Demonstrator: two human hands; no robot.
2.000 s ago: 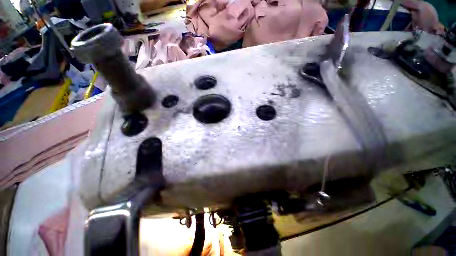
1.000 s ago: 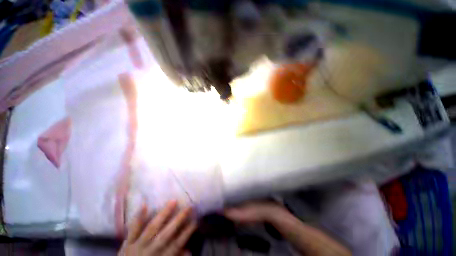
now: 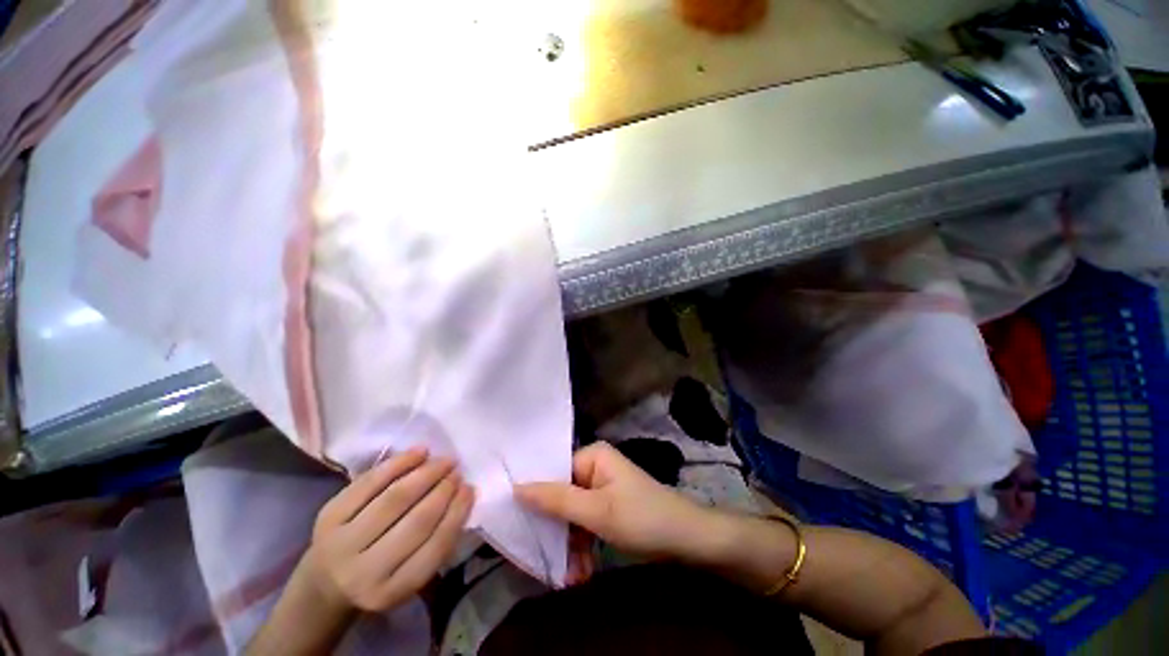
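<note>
A whitish-lilac garment panel point(image 3: 423, 295) with a narrow pink band point(image 3: 300, 244) lies over the sewing table and hangs off its front edge. My left hand point(image 3: 392, 528) lies on the panel's lower part, fingers together, with cloth at the fingertips. My right hand point(image 3: 615, 502) pinches the panel's right edge between thumb and fingers near its lower corner. A thin line runs in the cloth between my hands. The needle area is washed out by bright light.
The white table point(image 3: 718, 167) has a metal front edge. Snips point(image 3: 981, 92) and a small tray point(image 3: 1083, 71) are at its right end. An orange-red pad point(image 3: 722, 13) is at the top. A blue basket point(image 3: 1077, 436) with whitish-pink cloth point(image 3: 859, 372) stands at right. Layered pink pieces point(image 3: 77, 64) lie at upper left.
The view has tilted down from the machine head to the table front and my lap. My right hand has come onto the panel's edge, and the panel's lower part is now drawn down over the table edge.
</note>
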